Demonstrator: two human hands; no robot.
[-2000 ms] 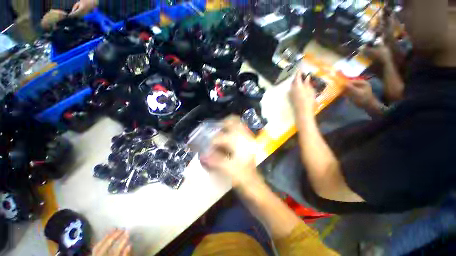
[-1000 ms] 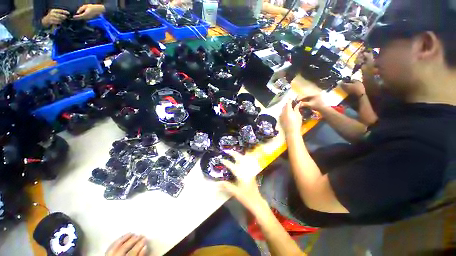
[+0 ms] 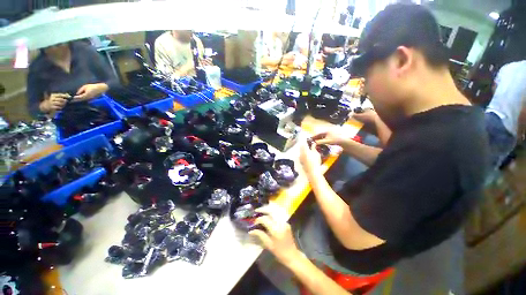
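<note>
My right hand [image 3: 273,231] reaches in from the bottom, with curved fingers at the near rim of a round black housing [image 3: 245,214] with a shiny silver insert, at the bench's front edge. The fingertips' exact contact is blurred. Similar units [image 3: 267,181] stand right behind it. A loose pile of small black and silver modules [image 3: 164,242] lies to its left on the pale bench [image 3: 222,266]. My left hand is not in view.
Black housings with red wires are heaped behind, one with a white notched disc [image 3: 184,174]. Blue bins [image 3: 86,138] stand beyond. A person in a black shirt [image 3: 421,173] works close on the right; another person [image 3: 66,80] works across the bench. A red stool [image 3: 352,280] is below.
The view has risen, and my left hand and the disc-faced housing near it have left the picture. My right hand put the housing down by the others, then shifted it slightly closer to them.
</note>
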